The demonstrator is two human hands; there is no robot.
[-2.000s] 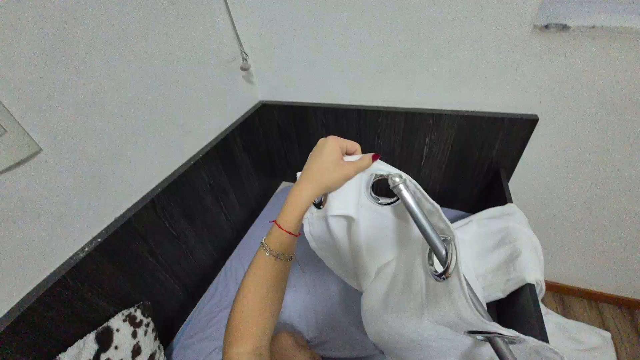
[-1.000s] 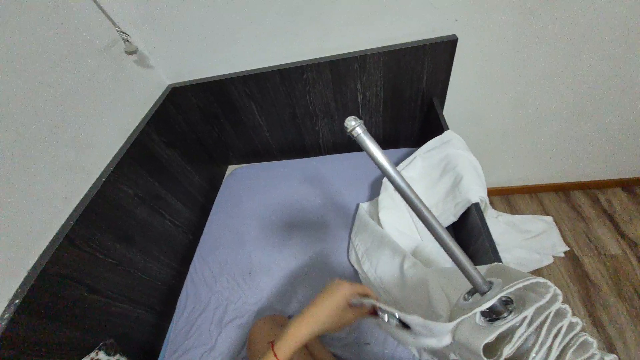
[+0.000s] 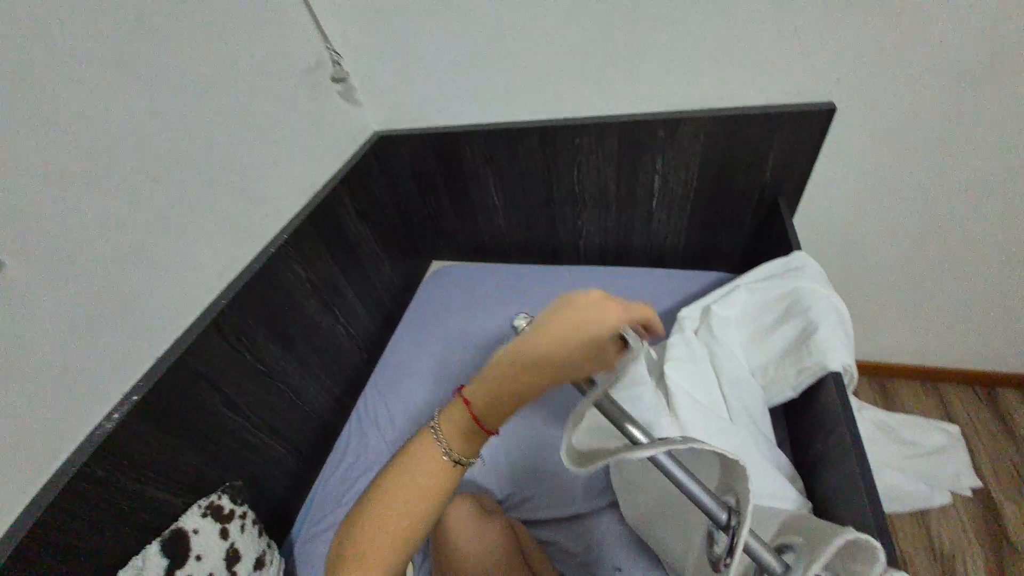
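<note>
My left hand (image 3: 588,332), with a red string and a chain bracelet on its wrist, grips the top edge of a white grommet curtain (image 3: 720,344) beside the rod. A silver metal curtain rod (image 3: 688,484) slants from the lower right up past the hand, its rounded end cap (image 3: 522,322) showing beyond the wrist. The curtain's header loops around the rod through metal grommets (image 3: 720,544) at the lower right. The rest of the cloth drapes over the bed's side board and down to the floor. My right hand is out of view.
A bed with a lavender fitted sheet (image 3: 496,296) stands in the corner, with dark wood boards (image 3: 560,192) along the walls. A spotted cushion (image 3: 216,536) lies lower left. A cord with a knob (image 3: 339,74) hangs on the wall. Wooden floor (image 3: 936,448) shows at right.
One second ago the rod's upper length was bare and my left hand held the curtain's edge low, left of the rod. Now the hand and that edge are up at the rod, near its end.
</note>
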